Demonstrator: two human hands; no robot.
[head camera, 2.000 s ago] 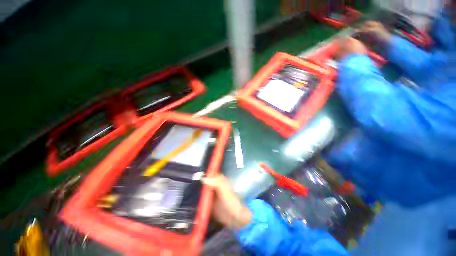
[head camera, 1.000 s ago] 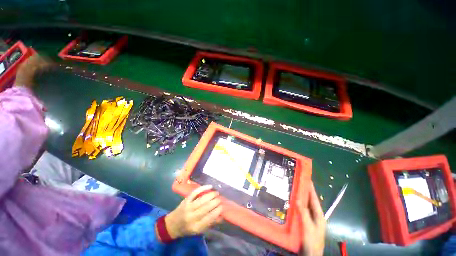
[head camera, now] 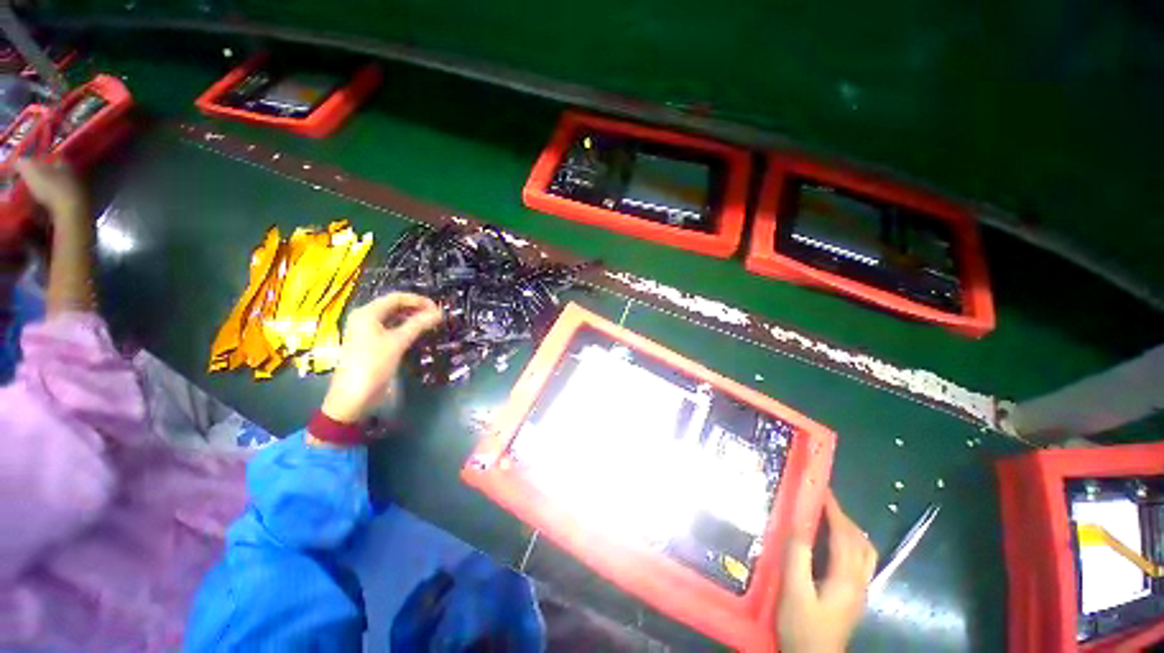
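A red-orange foam tray (head camera: pixel 817 472) lies in front of me, holding an opened tablet unit (head camera: pixel 747 510) with strong white glare over its battery area. My right hand (head camera: pixel 827 580) grips the tray's right edge. My left hand (head camera: pixel 377 351) is off the tray, at the pile of black flex cables (head camera: pixel 472 300), fingertips close together at its left edge; whether they hold a cable cannot be told. Left of the pile lies a bundle of yellow-orange flex ribbons (head camera: pixel 291 300). Silver tweezers (head camera: pixel 904 549) lie right of the tray.
Three trays with tablets stand on the green line behind, one of them centre back (head camera: pixel 638 179). Another tray (head camera: pixel 1037 549) is at the right edge. A worn rail (head camera: pixel 817 344) meets a grey post (head camera: pixel 1098 393). A person in a pink sleeve (head camera: pixel 96 421) works at the left.
My left hand has let go of the tray's front edge and moved left to the black cables. The yellow ribbon seen across my tablet no longer shows under the glare. My right hand stays on the tray.
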